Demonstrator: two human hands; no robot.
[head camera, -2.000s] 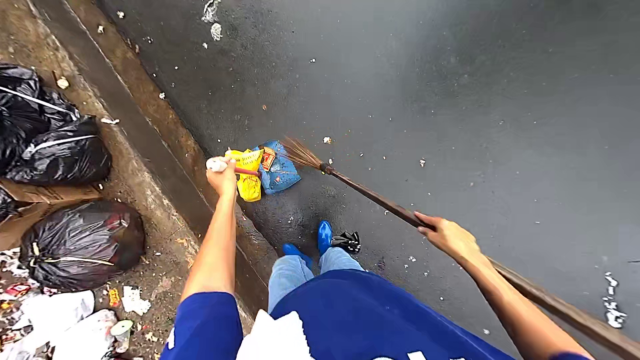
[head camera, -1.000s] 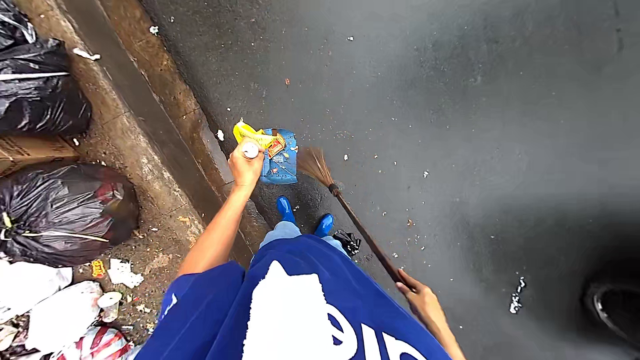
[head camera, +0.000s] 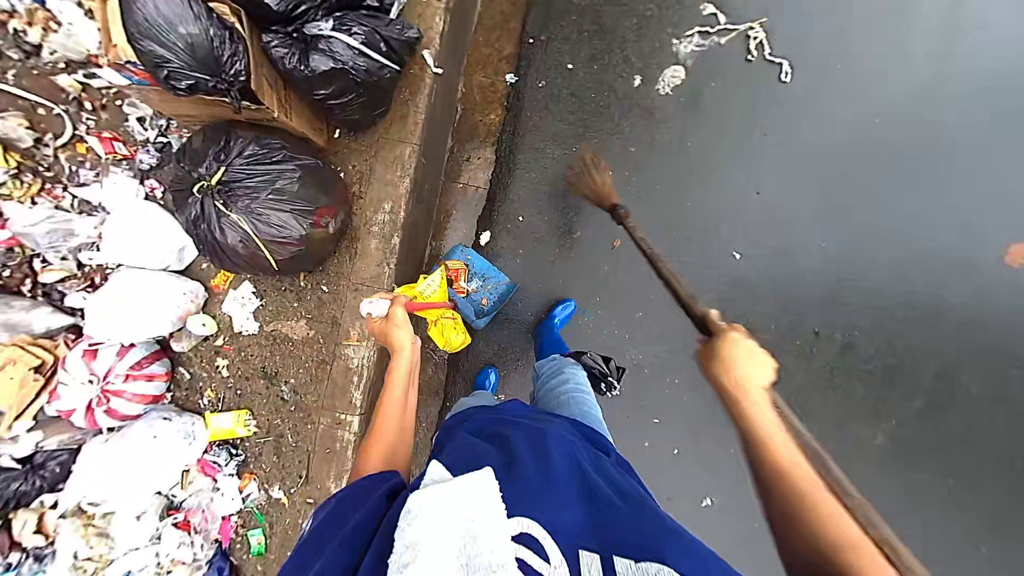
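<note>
My left hand (head camera: 394, 324) is closed round the red handle (head camera: 428, 306) of a blue dustpan (head camera: 486, 290), whose pan lies by the curb with a red-orange wrapper and dirt in it. A yellow plastic bag (head camera: 444, 320) hangs at the handle. My right hand (head camera: 736, 356) grips the long wooden handle of a stick broom (head camera: 664, 272). Its bristles (head camera: 593, 180) are up ahead over the wet road, away from the dustpan; whether they touch the ground I cannot tell.
A concrete curb (head camera: 404, 176) runs along the left. Beyond it lie black garbage bags (head camera: 260, 200), a cardboard box (head camera: 280, 96), a red-and-white striped bag (head camera: 112, 382) and loose litter. Stringy white scraps (head camera: 732, 36) lie on the road ahead. A black plastic bag (head camera: 598, 372) is beside my leg.
The broom's bristles have moved away from beside the dustpan, forward and to the right. My left hand still holds the dustpan. The view has shifted toward the curb.
</note>
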